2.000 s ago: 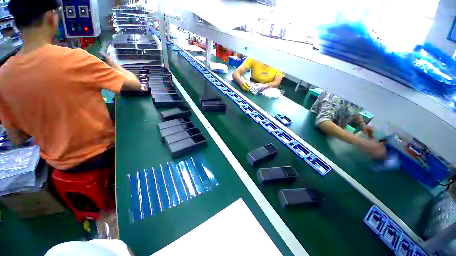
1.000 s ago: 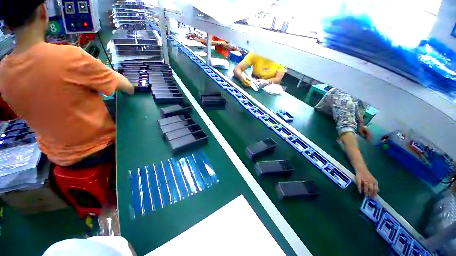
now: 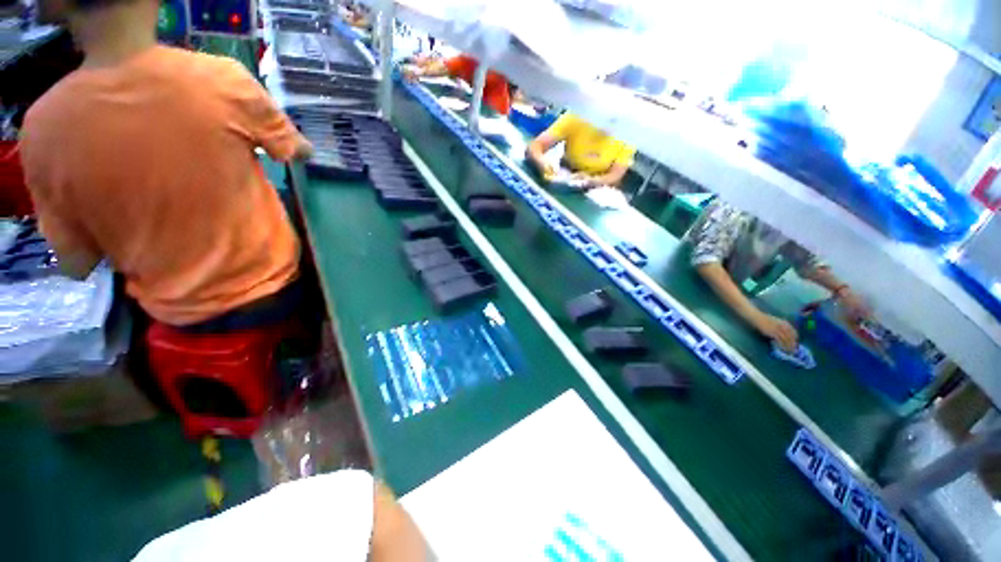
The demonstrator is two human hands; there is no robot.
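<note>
The white work sheet [image 3: 516, 472] lies on the green bench at the bottom centre. Small light-blue film pieces [image 3: 580, 540] show on it at the bottom edge, blurred. The spare film strips [image 3: 439, 362], a translucent blue sheet with pale lines, lie beyond the white sheet to the left. Waiting housings [image 3: 452, 274], black boxes side by side, stand behind the film. A white sleeve and a bare piece of the wearer's arm show at the bottom left. Neither of my hands is in the picture.
The dark green conveyor belt [image 3: 549, 263] carries several black housings [image 3: 655, 380]. Blue frames [image 3: 845, 491] line its far side. A person in orange stands or sits at the left by a red stool [image 3: 220, 373]. Other workers sit across the belt. A white shelf hangs overhead.
The view has swung, so the bench appears farther right and higher. Blue film pieces and a bit of arm have come into view. The worker opposite has drawn the reaching hand back from the blue frames.
</note>
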